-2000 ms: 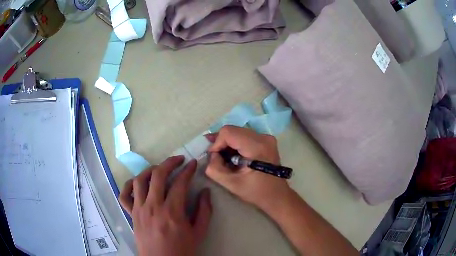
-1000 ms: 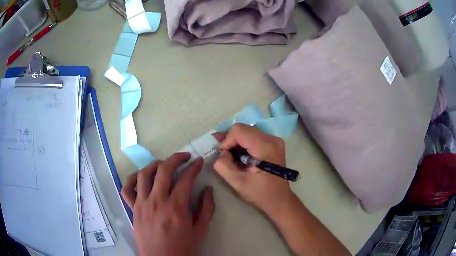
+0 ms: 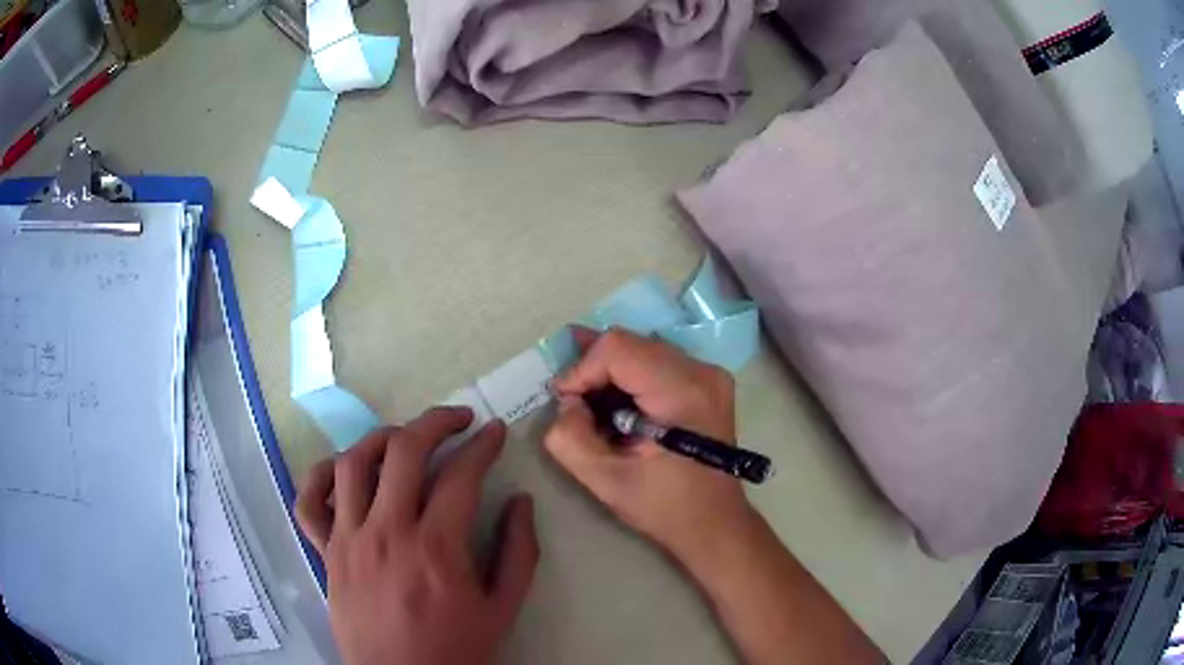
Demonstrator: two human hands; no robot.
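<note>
The label strip [image 3: 318, 266], pale blue-backed with white stickers, curls across the beige table from the upper left and runs under my hands. My left hand [image 3: 422, 526] lies flat with fingers spread and holds the strip down against the table. My right hand [image 3: 649, 435] grips a black marker pen [image 3: 708, 452], its tip hidden by my fingers at a white sticker [image 3: 517, 386]. Small dark handwriting shows along the sticker's lower edge. The strip's other end bunches up beside a mauve-grey bundle [image 3: 909, 286], which bears a small white sticker.
A clipboard [image 3: 98, 429] with white papers lies at the left. A folded mauve-grey bundle [image 3: 584, 59] sits at the top. A cream roll [image 3: 1097, 117] with a black-and-red band is at the upper right. A red pen-like item [image 3: 62, 117] and small containers are at the upper left.
My right hand has moved slightly along the sticker, and more handwriting shows on it. My left hand stays on the strip. The whole view has shifted a little.
</note>
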